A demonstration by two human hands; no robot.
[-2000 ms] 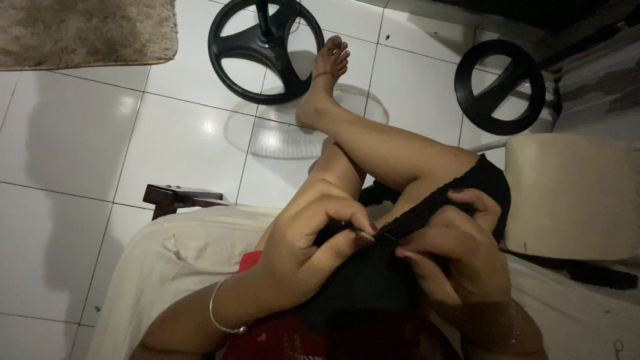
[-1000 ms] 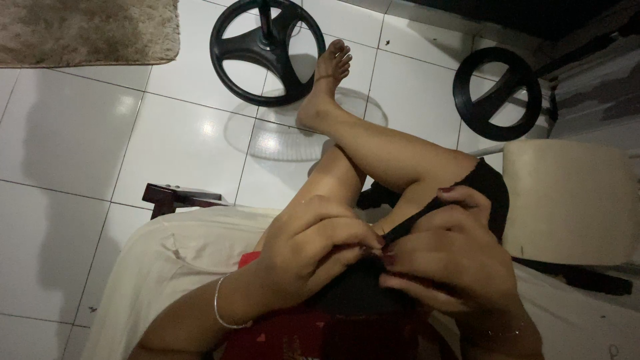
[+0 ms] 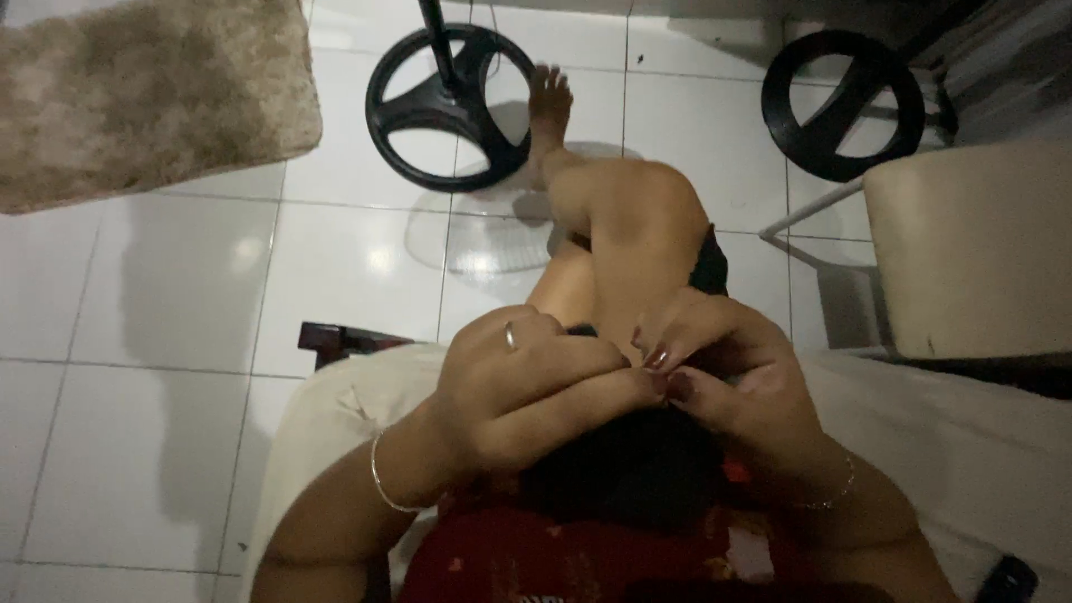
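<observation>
My left hand [image 3: 536, 389], with a ring on one finger and a thin bracelet at the wrist, reaches in from the lower left. Its fingertips meet those of my right hand [image 3: 729, 368] above my lap. The fingers of both hands are pinched together at one spot; whatever lies between them is too small and dark to make out. Black cloth [image 3: 628, 469] lies in my lap just below the hands, over a red printed garment [image 3: 536, 553]. Whether the fingertips grip this cloth cannot be told.
A round black stand base [image 3: 452, 105] is on the tiled floor near my foot, another [image 3: 842, 105] at the upper right. A beige rug [image 3: 159, 92] lies upper left, a cream seat-like object [image 3: 971, 251] at right. Pale cloth [image 3: 327, 427] covers the seat beneath me.
The black cloth that stretched up along my thigh between the hands is now mostly down in my lap. My upper leg has shifted, the knee now pointing farther up in the view.
</observation>
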